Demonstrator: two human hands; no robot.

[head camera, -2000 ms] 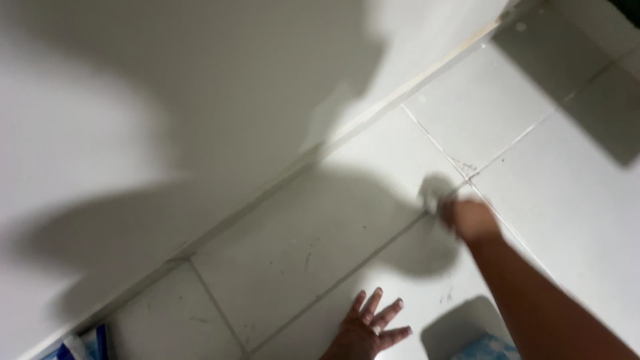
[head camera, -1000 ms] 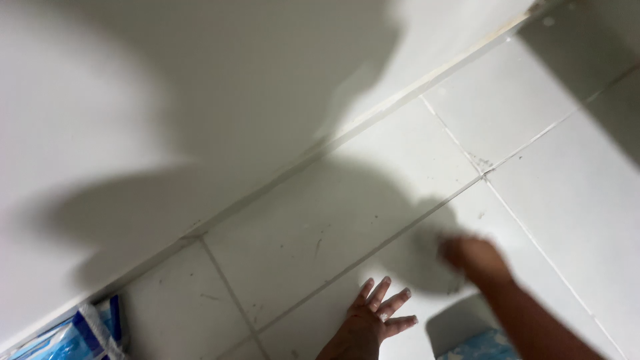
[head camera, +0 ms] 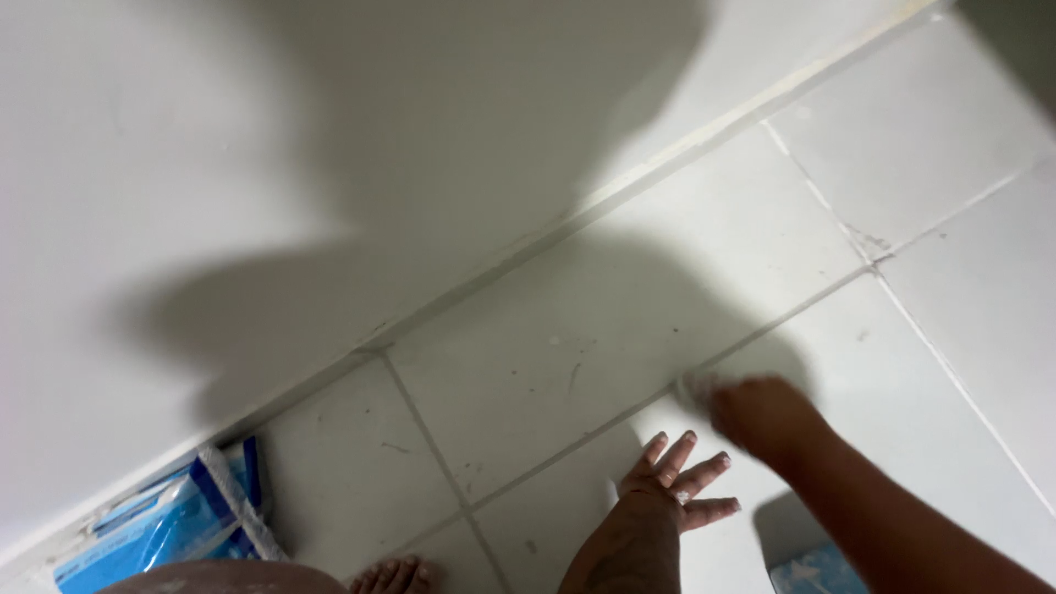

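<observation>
Pale floor tiles point(head camera: 528, 355) with thin joints meet a white wall point(head camera: 165, 124). On a tile at lower middle, my left hand point(head camera: 681, 483) rests with spread fingers and holds nothing; a ring shows on one finger. Above and to its right, my right hand point(head camera: 759, 412) is closed around a small whitish object point(head camera: 695, 391), blurred and too unclear to name, held at the tile joint. Several small dark specks and marks lie on the tile left of that hand. At a joint crossing to the upper right is a chipped or smeared patch point(head camera: 868, 244).
A blue and white plastic package point(head camera: 165, 528) lies against the wall at lower left. My toes point(head camera: 394, 575) and part of a leg show at the bottom edge. A light blue patterned item point(head camera: 813, 573) is at the lower right. Broad shadows fall on wall and floor.
My right hand, with the whitish object, has moved left and down along the tile joint, nearer my left hand. My left hand stays spread on the floor. The view has shifted somewhat.
</observation>
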